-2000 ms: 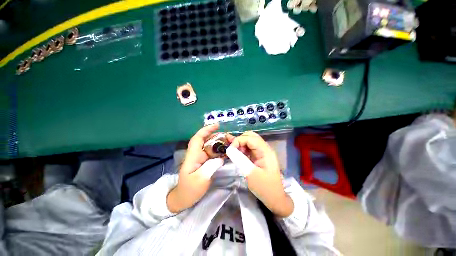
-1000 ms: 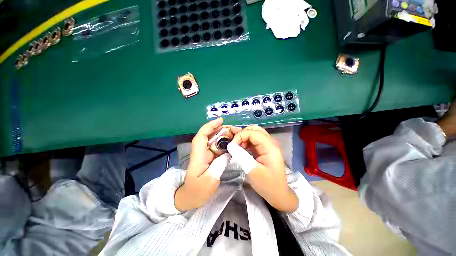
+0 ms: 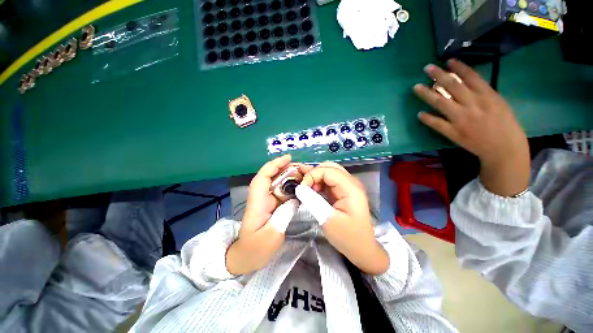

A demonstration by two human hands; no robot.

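My left hand (image 3: 263, 211) holds a small copper-coloured housing (image 3: 279, 186) just off the bench's near edge, above my lap. My right hand (image 3: 341, 211) has its white-covered thumb against the round dark part (image 3: 290, 186) at the housing's centre; whether the fingers also grip the housing is partly hidden. Both thumbs wear white finger cots. A clear carrier strip (image 3: 305, 146) with two rows of round dark parts lies at the near bench edge, its lower row partly empty. Another copper housing (image 3: 242, 111) with a dark round centre lies on the green bench behind the strip.
A neighbour's hand (image 3: 468, 110) reaches onto the bench at right. Behind are a dark sheet of round pads (image 3: 260, 31), a white wipe (image 3: 366, 23) and a tape dispenser (image 3: 500, 29). Clear film (image 3: 135, 52) and a row of housings (image 3: 58, 58) lie left. A red stool (image 3: 422, 198) stands below.
A neighbour's hand has come in from the right over the spot where a copper housing lay, which no longer shows. The view has shifted a little; my hands keep nearly the same hold.
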